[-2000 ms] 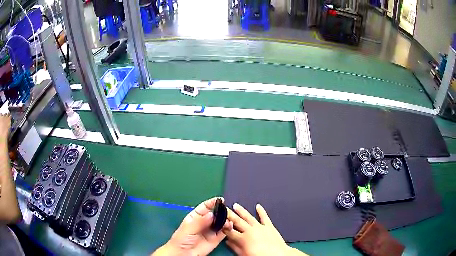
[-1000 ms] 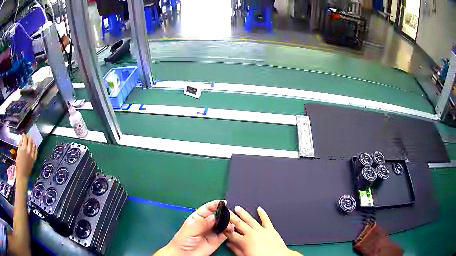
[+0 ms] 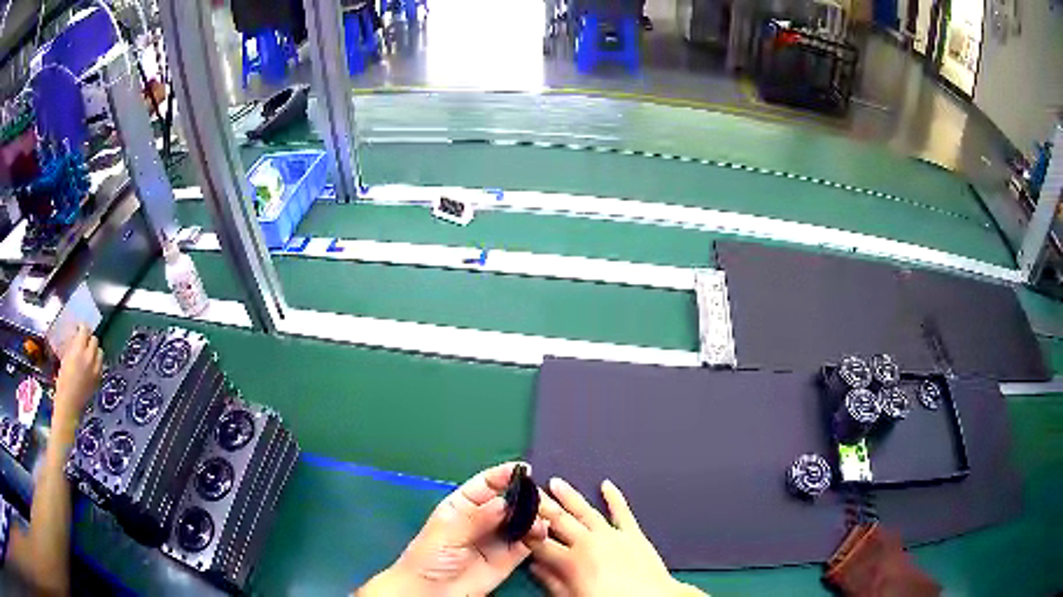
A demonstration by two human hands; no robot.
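My left hand (image 3: 457, 539) is at the bottom centre and holds a small round black part (image 3: 520, 504) on edge between thumb and fingers. My right hand (image 3: 597, 539) is beside it, just right of the part, its fingers spread. Its fingertips are close to the part's right side; whether they touch or grip it I cannot tell. Several ringed parts (image 3: 860, 405) are heaped at the left end of a shallow black tray (image 3: 963, 434). One more ringed part (image 3: 808, 475) lies on the black mat (image 3: 676, 461), left of the tray.
Stacks of three-hole plates (image 3: 216, 480) stand at the left. Behind them are a plastic bottle (image 3: 184, 280), metal posts and a blue bin (image 3: 287, 198). A neighbouring person's arm (image 3: 53, 484) reaches in at far left. White rails cross the bench. A brown pouch (image 3: 877, 564) lies at lower right.
The neighbouring person's hand has come in at the left and reaches beside the plate stacks. My hands and the black part have stayed nearly in place. The view has shifted slightly.
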